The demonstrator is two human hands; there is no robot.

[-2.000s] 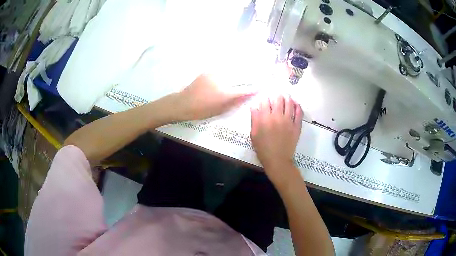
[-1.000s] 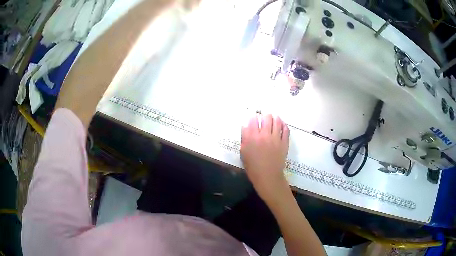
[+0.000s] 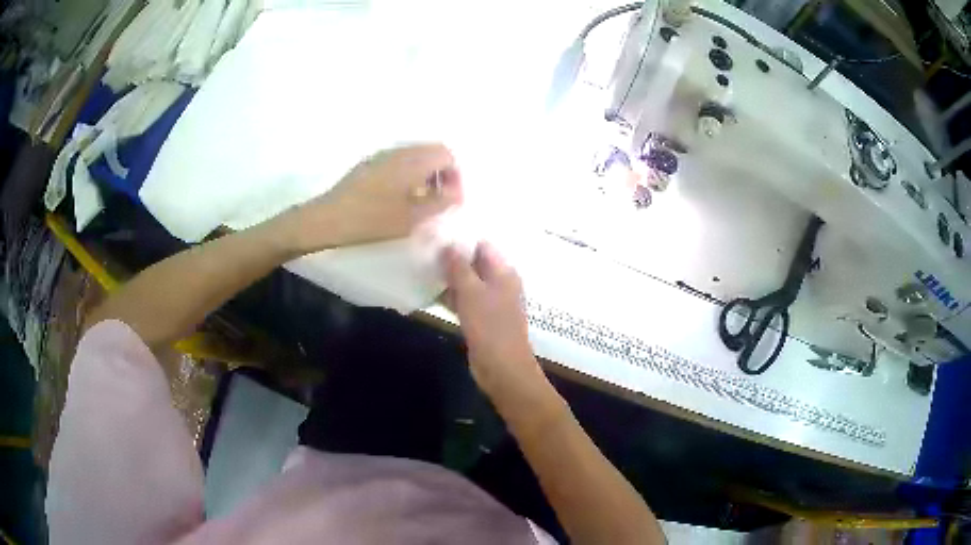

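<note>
A white fabric piece (image 3: 362, 271) lies over the left of the table, and its near edge hangs over the front edge. My left hand (image 3: 410, 192) is on the cloth with its fingers curled and pinching it. My right hand (image 3: 484, 298) holds the cloth edge just beside it, fingers bent and slightly blurred. Both hands are left of the sewing machine (image 3: 745, 138). The presser foot area (image 3: 623, 170) is partly lost in glare, and the needle cannot be made out. Lamp glare washes out much of the cloth.
Black scissors (image 3: 758, 319) lie right of the needle area. A measuring scale (image 3: 692, 373) runs along the front table edge. White strips of cloth (image 3: 160, 43) are heaped at upper left over blue. A dark lamp cable (image 3: 607, 19) curves left of the machine head.
My left hand has come back from the top of the picture towards me. My right hand has moved left from the bare table to the cloth. White cloth now covers the left part of the scale.
</note>
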